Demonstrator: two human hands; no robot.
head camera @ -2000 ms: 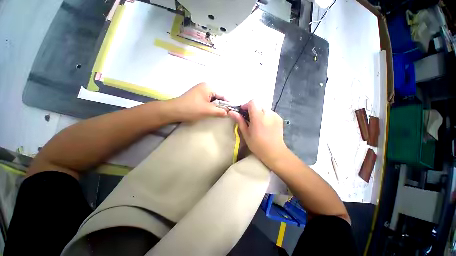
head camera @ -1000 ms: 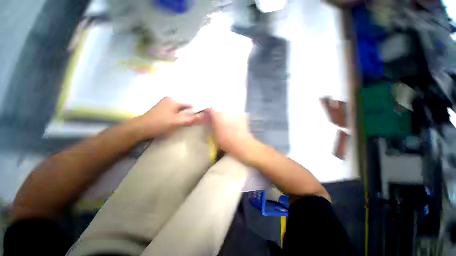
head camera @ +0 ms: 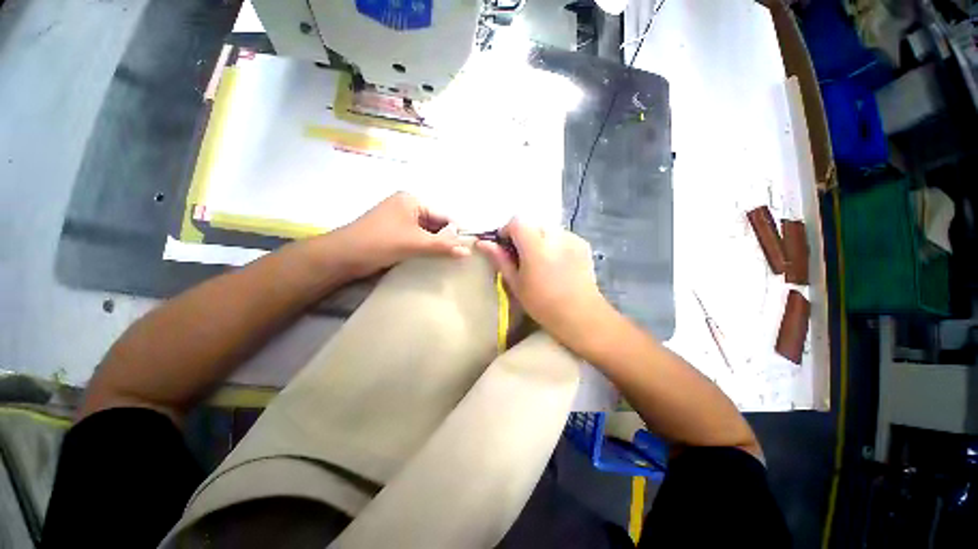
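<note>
The large beige leather-like piece (head camera: 375, 365) lies folded like a tube from my hands down over my lap. A yellow edge strip (head camera: 502, 313) runs down it just below my fingers. My left hand (head camera: 399, 233) pinches its top edge between thumb and fingers. My right hand (head camera: 552, 270) is beside it, fingers closed around small dark thread snips (head camera: 488, 235), whose thin tip points left toward my left fingertips. The fingers partly hide the snips and the edge.
A white sewing machine head (head camera: 386, 43) stands ahead above a white guide sheet (head camera: 268, 139) with yellow tape. A black cord (head camera: 601, 134) crosses the dark plate (head camera: 633, 204). Brown pieces (head camera: 794, 252) and a thin pointed tool (head camera: 711, 327) lie right. A blue crate (head camera: 613, 445) is below the table edge.
The view swung and blurred, then steadied, with more of the machine head and its blue label showing. Both hands stay together at the beige edge.
</note>
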